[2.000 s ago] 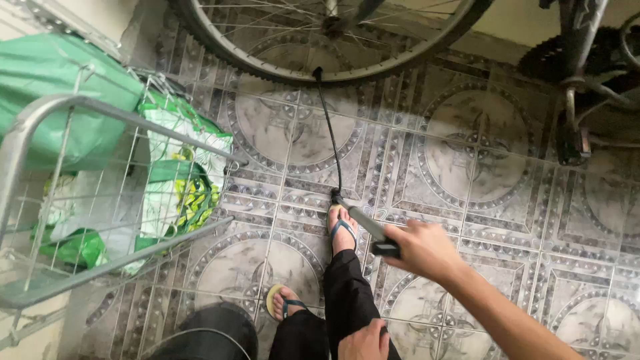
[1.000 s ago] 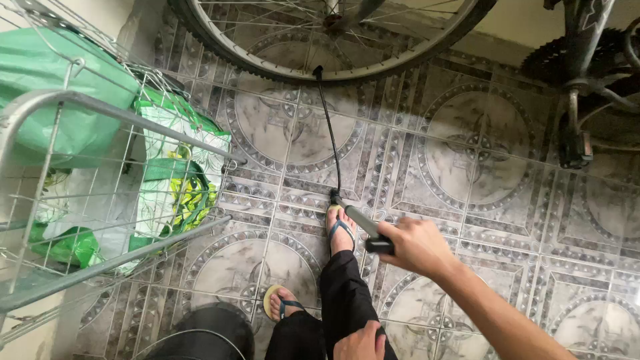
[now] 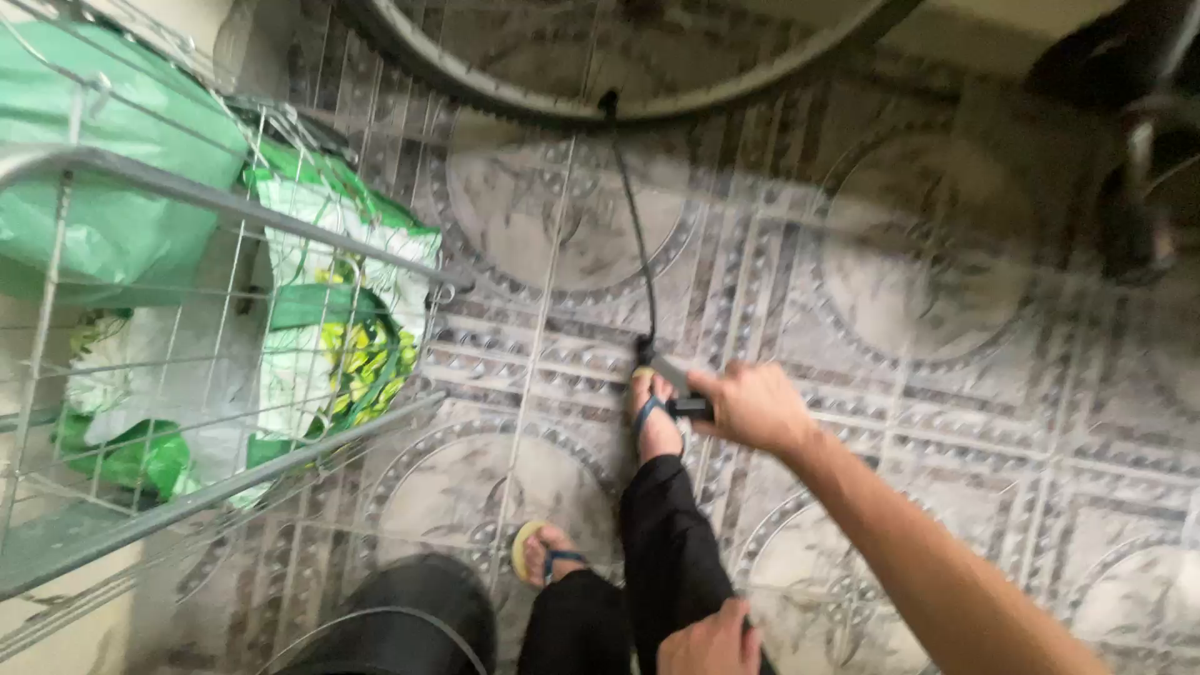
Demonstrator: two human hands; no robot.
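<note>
A hand pump [image 3: 671, 373] stands between my feet and a bicycle wheel, its lower end beside the toes of one sandalled foot [image 3: 660, 422]. My right hand [image 3: 755, 405] is closed around the pump's black handle [image 3: 692, 409]. From the pump's foot a thin black hose [image 3: 634, 220] runs up to the rim of the bicycle wheel [image 3: 731, 101], where its head meets the valve area. My left hand [image 3: 711, 645] rests at the bottom edge over the black trouser leg, by a small dark thing; whether it grips this I cannot tell.
At the left stands a wire rack [image 3: 216, 192] with green and white bags [image 3: 103, 159]. A dark rounded object [image 3: 403, 619], perhaps a bucket, is at the bottom. Blurred bicycle parts [image 3: 1134, 206] show at the upper right. The floor [image 3: 919, 253] has patterned tiles.
My right hand and the pump handle have moved closer to the pump's foot. The hose still joins the pump to the wheel. The view has shifted slightly.
</note>
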